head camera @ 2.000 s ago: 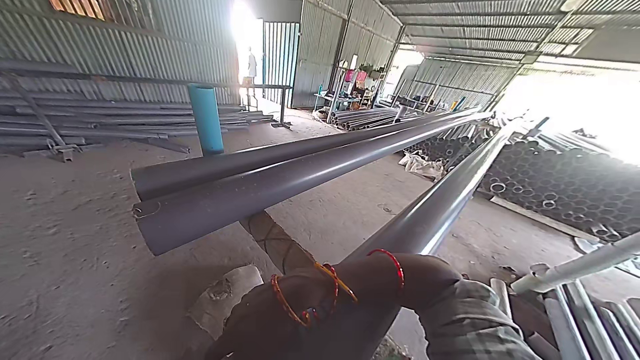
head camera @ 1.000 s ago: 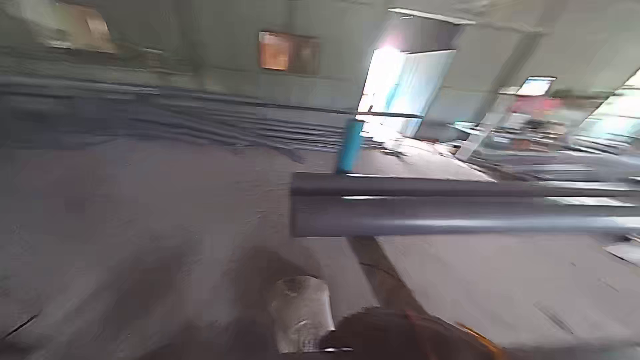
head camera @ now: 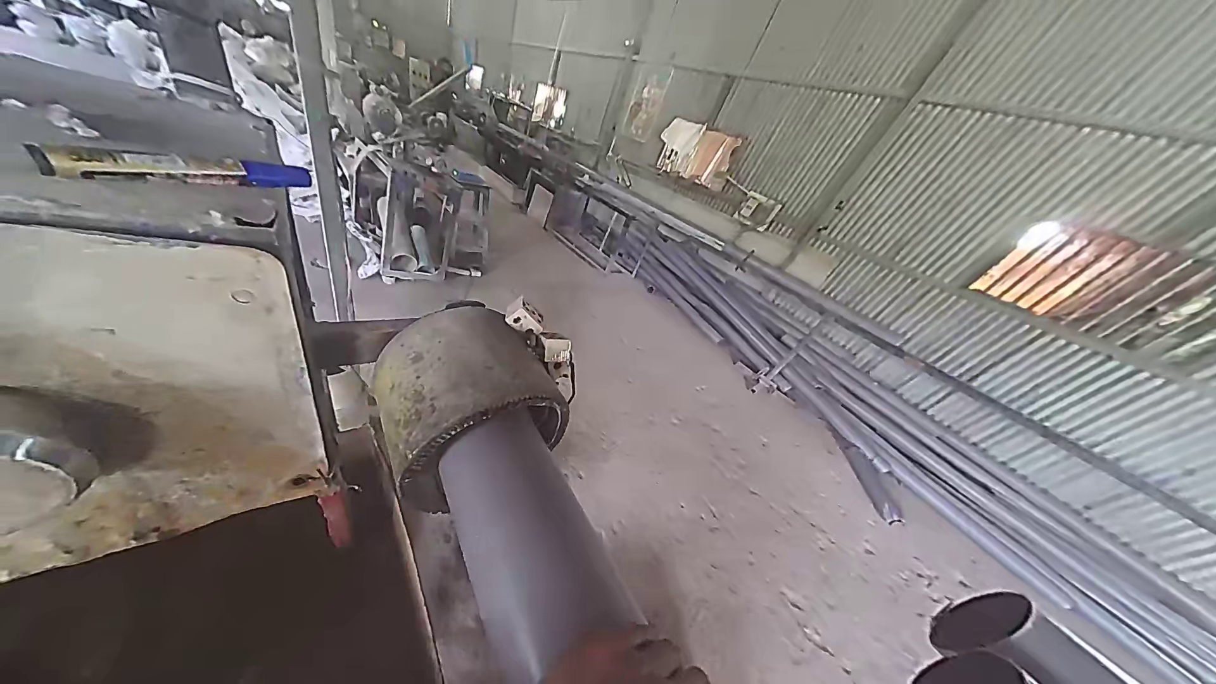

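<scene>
A grey plastic pipe (head camera: 532,541) slants up from the bottom edge, its far end inside a drum-shaped metal heater sleeve (head camera: 465,399) with a ridged rim. White terminal blocks (head camera: 546,337) are fixed to the sleeve's upper right side. At the bottom edge a hand, which looks like my left hand (head camera: 622,657), lies around the near part of the pipe, its fingers curled over the right side. It is blurred and mostly cut off by the frame. My right hand is out of view.
At left stands a stained metal machine table (head camera: 171,380); a blue-capped marker (head camera: 171,169) lies on the ledge above. Long grey pipes (head camera: 836,408) lie along the corrugated wall. Open pipe ends (head camera: 983,622) stick in at lower right. A metal cart (head camera: 418,237) stands beyond.
The view has swung far round, from the long pipes and doorway to the heater sleeve and machine table. Two seconds ago a braceleted arm lay across a grey pipe.
</scene>
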